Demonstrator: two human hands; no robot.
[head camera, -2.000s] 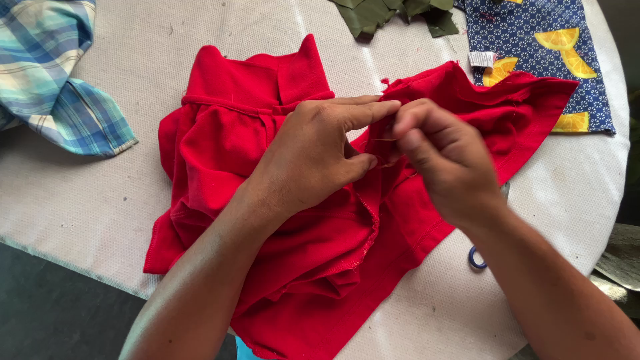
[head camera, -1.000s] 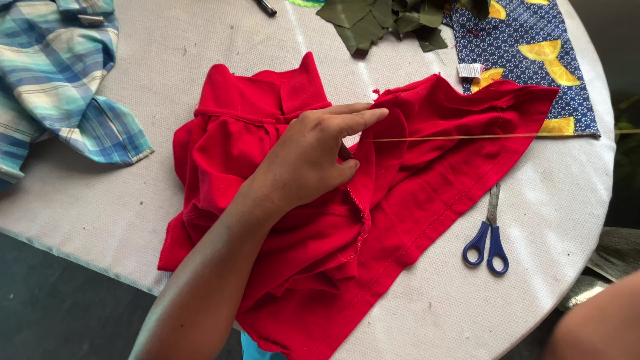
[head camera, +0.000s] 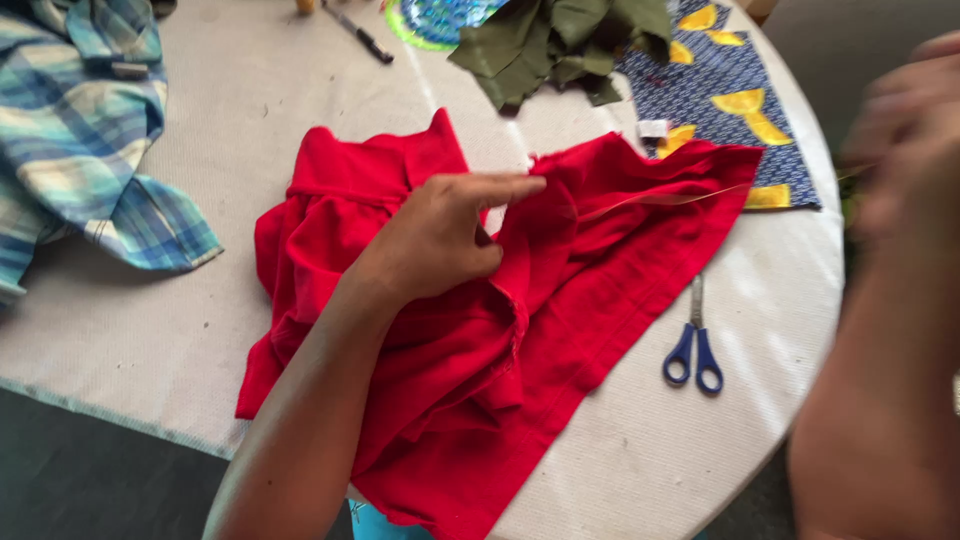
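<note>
A red cloth garment (head camera: 585, 322) lies bunched across the middle of the table, one side spread out to the right. My left hand (head camera: 442, 232) grips a fold of it near the centre, index finger stretched out and thumb below. From about that fold a thin thread (head camera: 660, 199) runs to the right over the cloth. My right hand (head camera: 900, 142) is raised at the right edge, blurred, beyond the table's rim; whether its fingers hold the thread or a needle cannot be made out. Scissors with blue handles (head camera: 694, 356) lie beside the red cloth, blade tips hidden at its edge.
A blue plaid cloth (head camera: 82, 142) lies at the left. Behind the red cloth are a black pen (head camera: 360, 34), a blue-green round item (head camera: 442, 19), olive cloth scraps (head camera: 555, 45) and a blue patterned cloth with yellow shapes (head camera: 727, 97). The round table's edge (head camera: 832, 247) curves at the right.
My right hand was near my left at the cloth two seconds ago, then moved out to the right; it is now up at the right edge. The thread, taut one second ago, now hangs looser.
</note>
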